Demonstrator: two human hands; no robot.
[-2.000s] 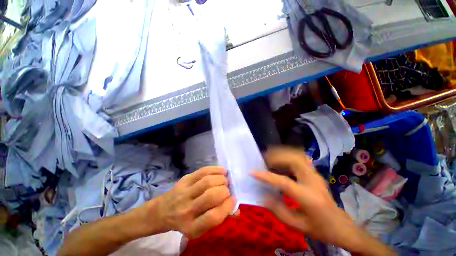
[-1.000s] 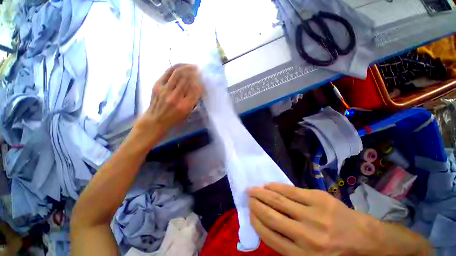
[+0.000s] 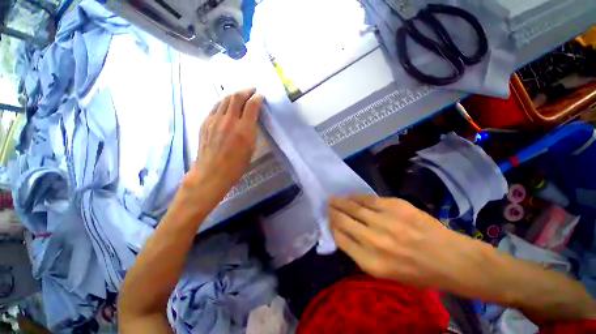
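A long light-blue collar piece [image 3: 312, 158] runs from near the machine's needle area down over the table's front edge. My left hand [image 3: 229, 134] lies at its upper part, fingertips on its left edge, just below the machine head. My right hand [image 3: 385, 238] holds its wider lower end, in front of the table edge. The sewing machine head [image 3: 209, 25] is at the top, partly cut off by the picture's edge. Glare hides the upper end of the piece and the needle area.
Black-handled scissors [image 3: 441, 44] rest on grey-blue scrap cloth at the right. Bundles of light-blue pieces [image 3: 91, 196] cover the left. A crumpled blue heap [image 3: 222, 290] is below the table. A blue bin [image 3: 546, 153] holds spools, beside a red-orange basket [image 3: 523, 104]. A yellow patch [image 3: 285, 79] is near the machine.
My left hand has moved from the lower end up to the piece's upper part. My right hand has moved up toward the table with the lower end. The machine head has come into view.
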